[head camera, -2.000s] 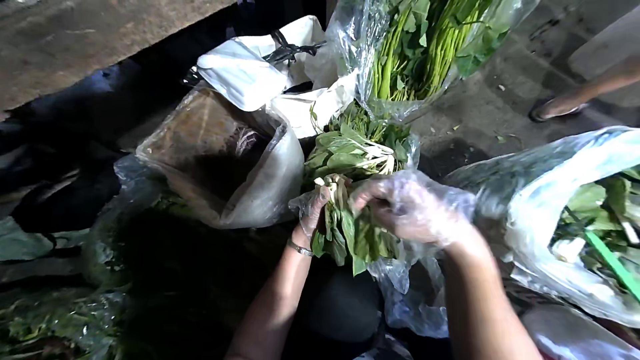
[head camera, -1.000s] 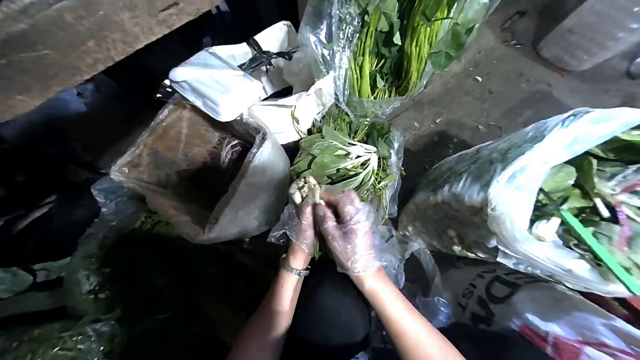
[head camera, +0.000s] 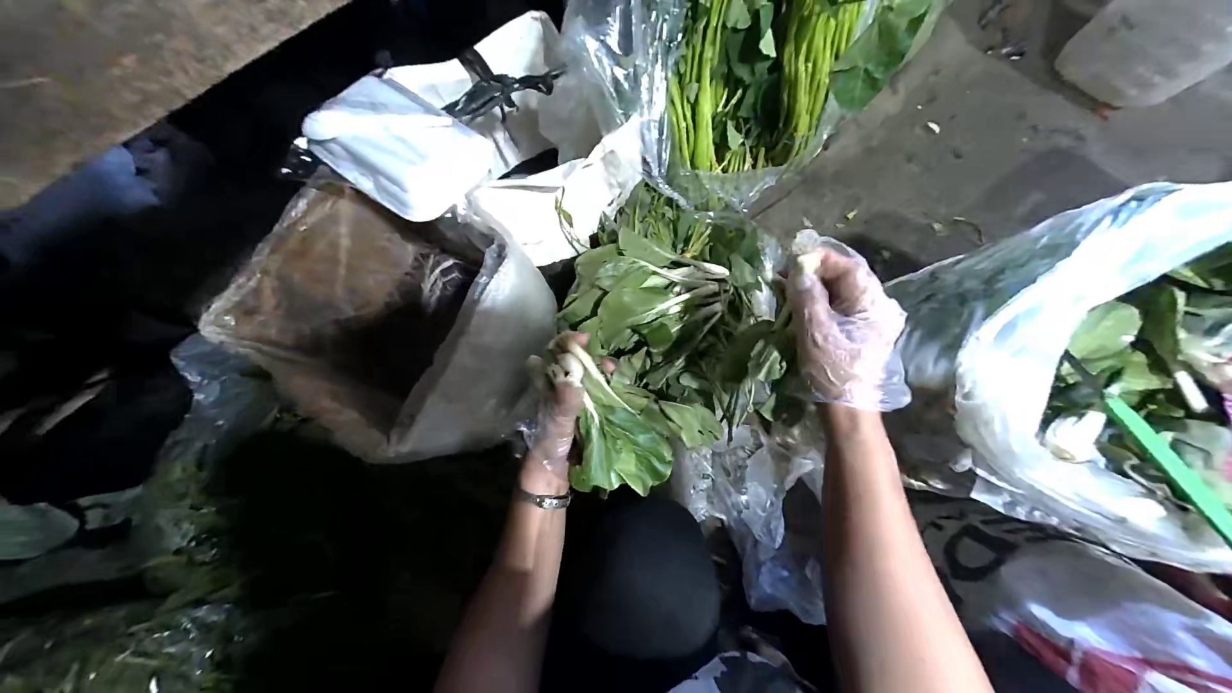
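Clear plastic gloves cover both hands. My left hand (head camera: 561, 409) is closed around the pale stem ends of a small bunch of leafy greens (head camera: 621, 433), whose leaves hang to the right. My right hand (head camera: 837, 313), apart from it on the right, pinches the pale stem end of another piece of greens, its leaves partly hidden below the fingers. Between and beyond the hands lies a pile of leafy greens (head camera: 664, 289) with white stems, on clear plastic. A metal bracelet (head camera: 546, 500) is on the left wrist.
An opened plastic-lined sack (head camera: 481, 356) stands at left, white bags (head camera: 399, 144) behind it. Long green-stemmed vegetables (head camera: 760, 87) in clear plastic stand at the top. On the right, a large plastic bag (head camera: 1001, 356) holds greens and a green strip (head camera: 1169, 472). A wooden board edge (head camera: 144, 77) is upper left.
My hands, together at the stem ends one second ago, are now apart, the right one farther right and up. A leafy bunch now shows in my left hand.
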